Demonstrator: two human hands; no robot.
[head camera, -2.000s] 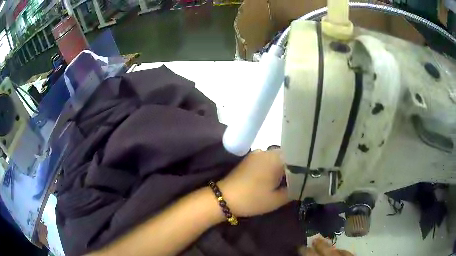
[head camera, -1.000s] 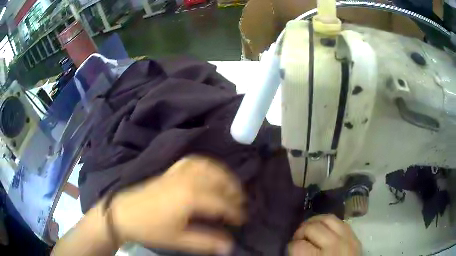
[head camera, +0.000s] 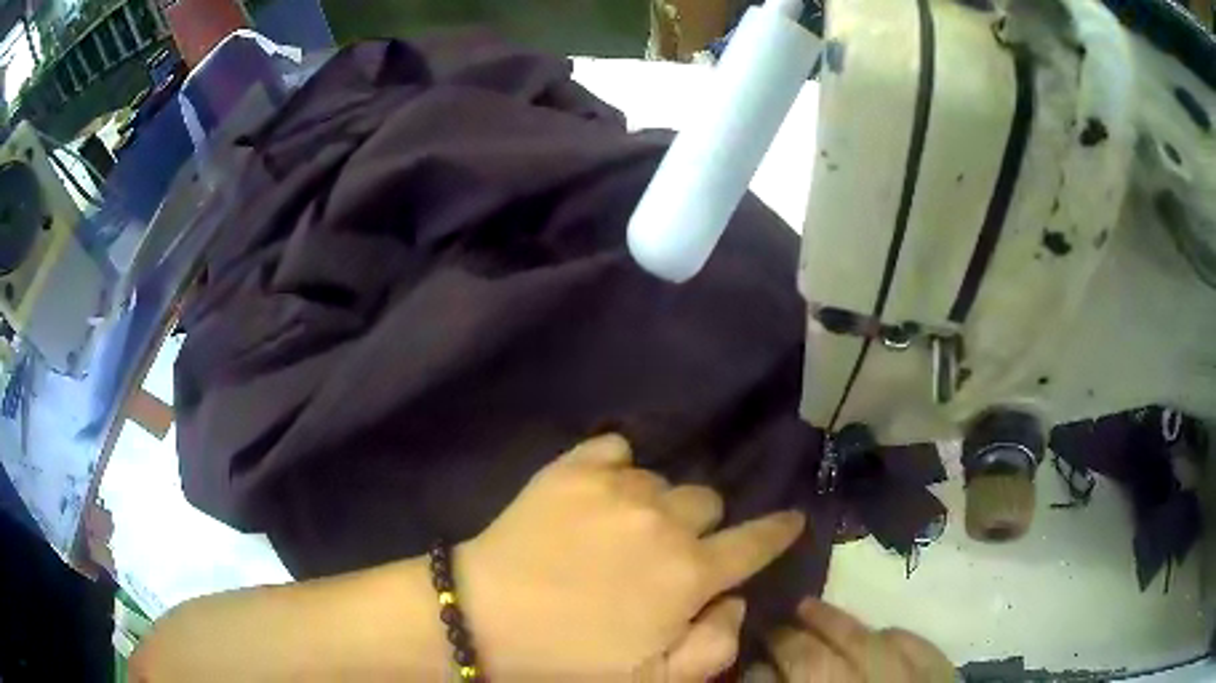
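Observation:
The dark plum-brown garment (head camera: 440, 294) lies in a large soft heap left of the needle, its right edge under the cream-white sewing machine head (head camera: 907, 214). My left hand (head camera: 614, 560), with a beaded bracelet, presses flat on the cloth, index finger pointing towards the presser foot (head camera: 830, 464). My right hand (head camera: 860, 647) is cut off by the bottom edge; its fingers rest at the cloth's edge just below the presser foot. Whether they pinch the cloth is hard to see. The needle tip is not clearly visible.
A white lamp tube (head camera: 720, 147) hangs left of the head. A ribbed brass-brown knob (head camera: 1000, 496) sits low on the head. Dark scraps (head camera: 1160, 500) lie on the machine bed at right. A clear bluish plastic sheet (head camera: 100, 414) and a reddish cylinder (head camera: 200, 20) are at left.
My left hand has left the spot beside the needle, passed back over the cloth, and now lies lower on it. The cloth is spread smoother near the needle. The view has shifted downward.

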